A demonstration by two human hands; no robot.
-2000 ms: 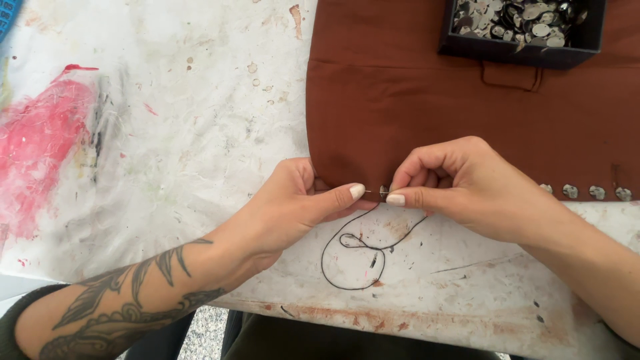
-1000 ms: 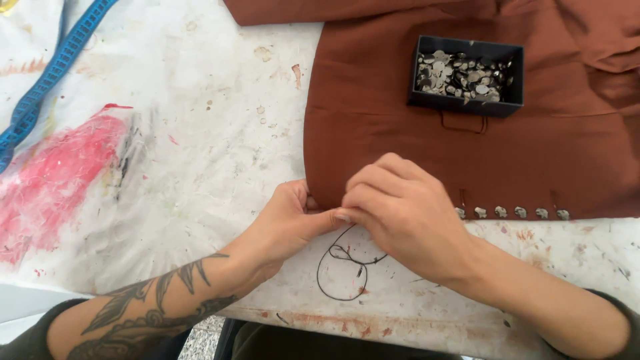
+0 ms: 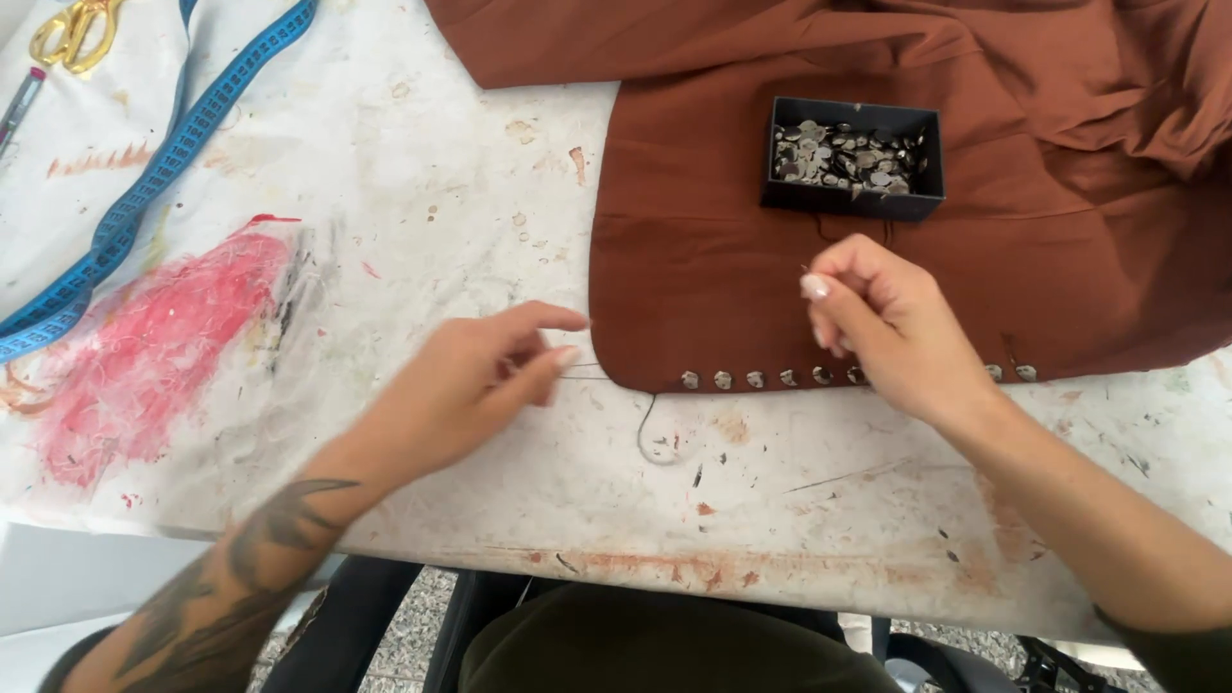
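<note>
Brown fabric (image 3: 693,289) lies on the table with a row of small metallic discs (image 3: 755,380) along its near edge. My right hand (image 3: 876,318) is above the fabric, thumb and forefinger pinched, with a thin tip like a sewing needle's just showing. To the left of the fabric's rounded corner is my left hand (image 3: 510,371), thumb and forefinger apart. Dark thread (image 3: 643,428) curls on the table below the corner, and fine strands run between the corner and my left hand. A black box (image 3: 852,204) of loose metallic discs stands on the fabric.
A blue measuring tape (image 3: 183,144) stretches over the left of the paint-stained table (image 3: 462,231). Gold-handled scissors (image 3: 75,37) and a pen-like tool (image 3: 19,111) lie at the upper left. The table's near edge (image 3: 635,577) runs in front of my body.
My hands, close together at the fabric's edge before, are now apart, the right one above the fabric. The looped thread below them has drawn out into a smaller curl. The view has shifted.
</note>
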